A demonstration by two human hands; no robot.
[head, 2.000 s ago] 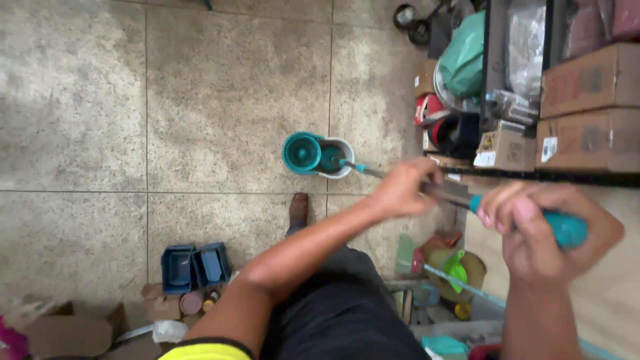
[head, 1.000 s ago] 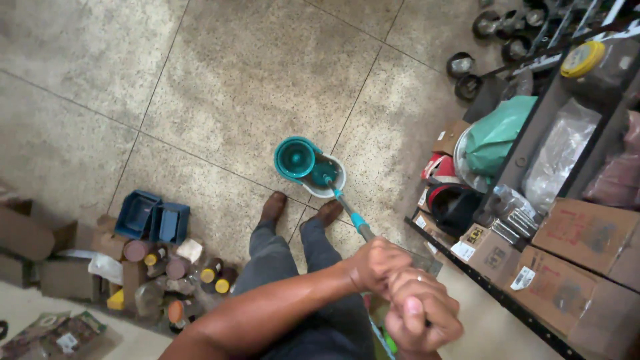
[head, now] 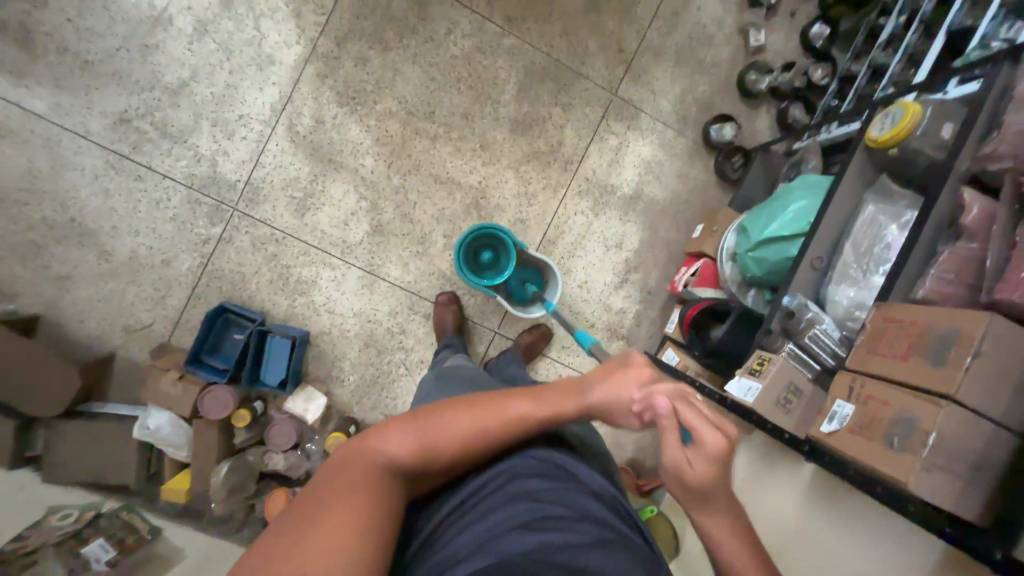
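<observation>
A spin mop bucket, white with a teal wringer basket point(head: 487, 254), stands on the floor before my boots. The mop's handle point(head: 573, 328), grey with teal joints, slants from the bucket's white-rimmed side up to my hands. My left hand point(head: 622, 389) is closed around the handle, and my right hand point(head: 694, 428) grips it close by, near its top end. The two hands touch. The mop head sits low inside the bucket and is mostly hidden.
On the right a dark shelf point(head: 800, 440) holds cardboard boxes point(head: 920, 432), plastic bags and a yellow-lidded jar point(head: 894, 125). Blue plastic bins point(head: 276, 358), jars and cartons lie at lower left. My brown boots point(head: 449, 318) are just behind the bucket.
Two seconds ago my hands were apart on the handle, which lay at a flatter slant; now they are together. The view has turned. The bucket still holds the mop head.
</observation>
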